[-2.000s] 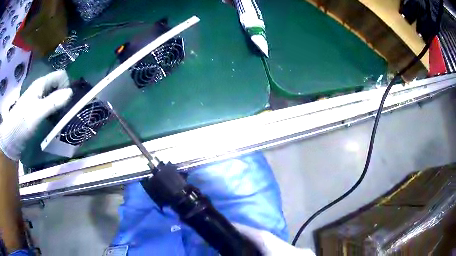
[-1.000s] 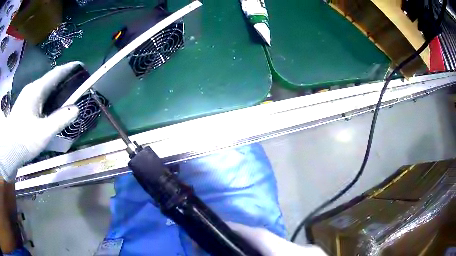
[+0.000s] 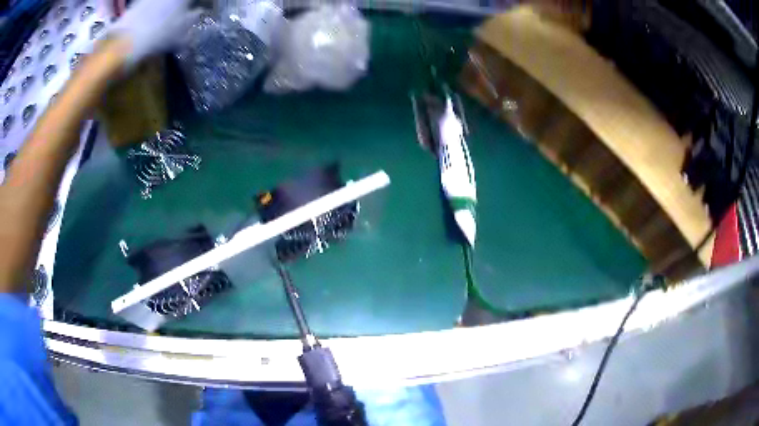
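The fan bracket (image 3: 250,240) stands edge-on on the green mat (image 3: 379,287). One black fan (image 3: 301,190) sits behind its right part and another (image 3: 175,252) behind its left part, with wire fan guards (image 3: 190,293) on the near side. The black electric screwdriver (image 3: 327,378) rises from the bottom edge, its bit tip just in front of the bracket's middle. My right hand is out of the picture. My left hand (image 3: 154,32), gloved white and blurred, is at the top left above the brown screw box (image 3: 135,104); its fingers are unclear.
A loose fan guard (image 3: 164,158) lies behind the left fan. Clear bags (image 3: 220,58) lie at the back, one with paler contents (image 3: 324,46). A white and green tube (image 3: 457,166) lies right of centre. A cardboard carton (image 3: 607,125) stands at right. The metal bench edge (image 3: 516,339) runs in front.
My left hand has let go of the bracket and fan and moved up to the back left. My right hand has left the picture. The view has shifted, showing more of the bench's back.
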